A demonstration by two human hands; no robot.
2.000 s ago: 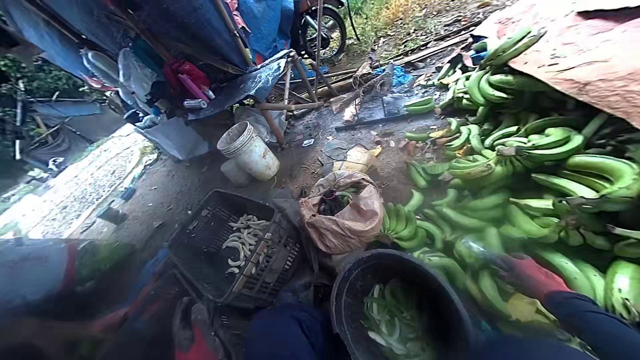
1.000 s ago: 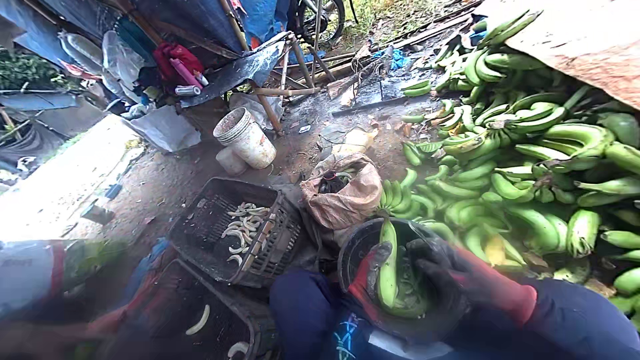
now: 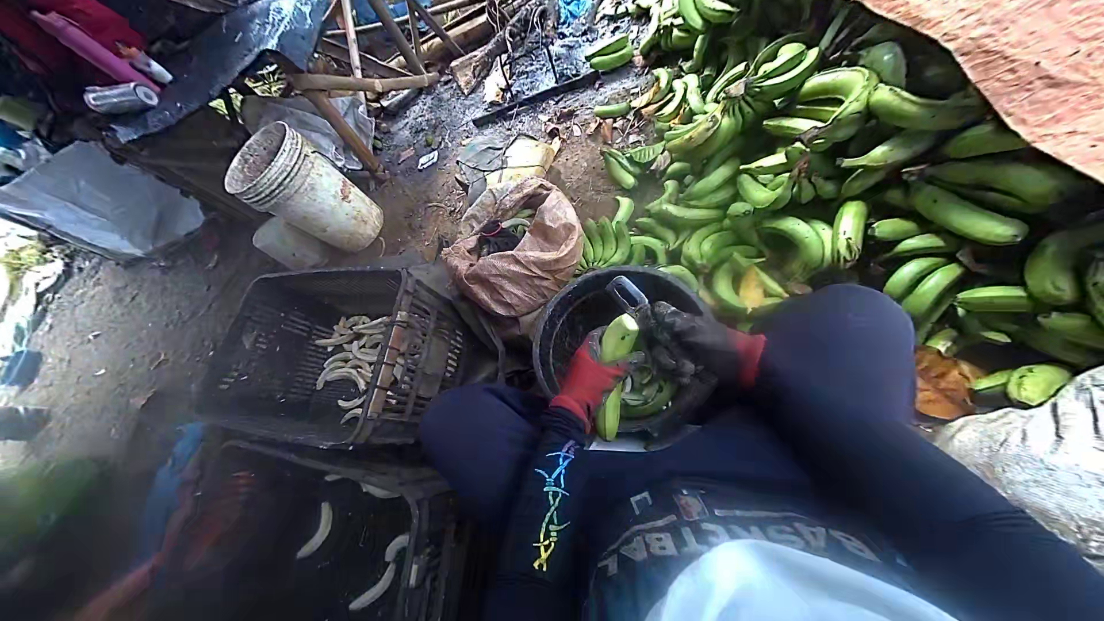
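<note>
My left hand (image 3: 593,379), in a red and dark glove, is closed around a green banana (image 3: 617,341) held over a black bucket (image 3: 552,315) between my knees. The banana's upper end looks cut, showing pale flesh. My right hand (image 3: 690,345), in a dark glove with a red cuff, grips a tool with a broad metal blade (image 3: 628,294), perhaps a knife or peeler, just beside the banana's top. Its handle is hidden in the fingers. Green peels or bananas (image 3: 642,397) lie in the bucket below my hands.
Green banana bunches (image 3: 776,172) are heaped at the right. A woven sack (image 3: 522,259) stands behind the bucket. Peeled bananas (image 3: 349,354) lie in a black crate (image 3: 302,289) at left, others (image 3: 317,530) in a nearer crate. Stained white buckets (image 3: 319,194) lean behind.
My right hand reached into the banana heap two seconds ago; it is now over the bucket with the blade. My left hand, low at left then, now holds a banana there.
</note>
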